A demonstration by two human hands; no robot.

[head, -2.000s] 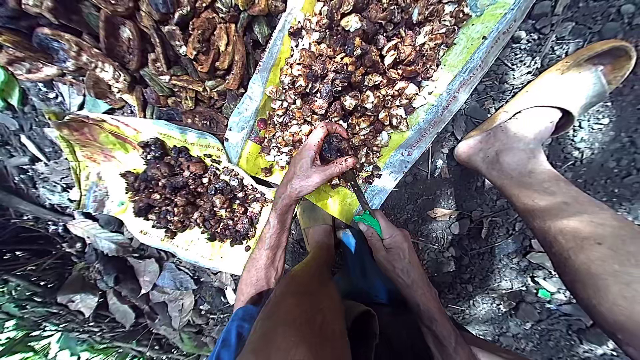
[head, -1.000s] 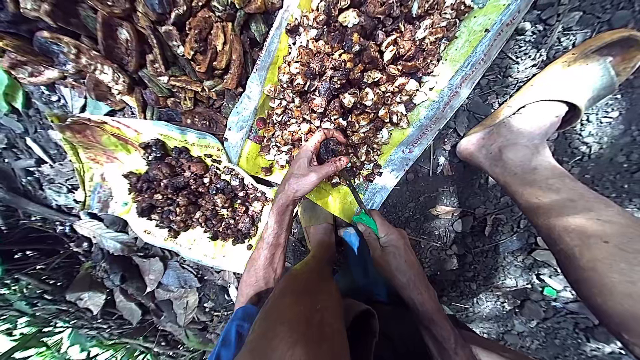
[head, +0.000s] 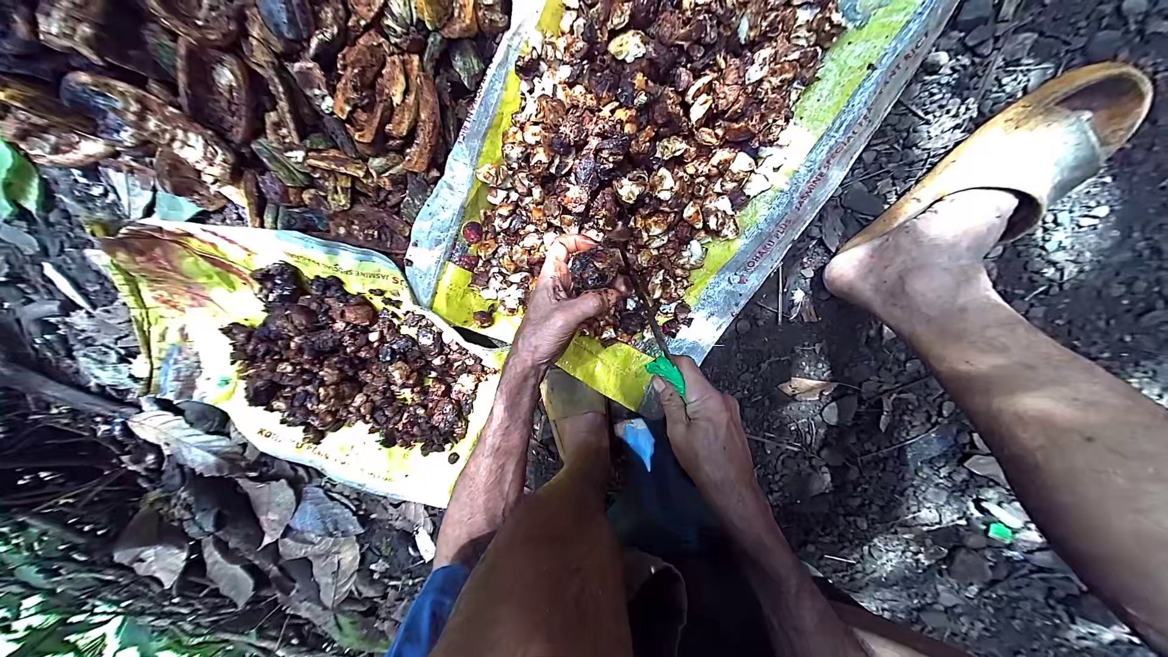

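My left hand [head: 558, 306] holds a dark clump of beans [head: 595, 268] between thumb and fingers, over the near end of a yellow and white sack [head: 602, 370]. My right hand [head: 707, 424] grips the green-wrapped handle [head: 667, 374] of a thin knife. Its dark blade [head: 646, 306] points up and left, its tip beside the clump; whether they touch is unclear. Pale and brown wet beans [head: 630, 187], apparently cocoa, cover much of the sack. At the left, a darker heap of beans [head: 342, 360] lies on a second yellow sack [head: 187, 351].
Opened brown pod husks [head: 214, 91] are piled at the upper left. My feet wear tan sandals [head: 990, 151], one at the right, one just below the sack. Dry leaves [head: 192, 443] and dark, stony soil [head: 876, 511] surround the sacks.
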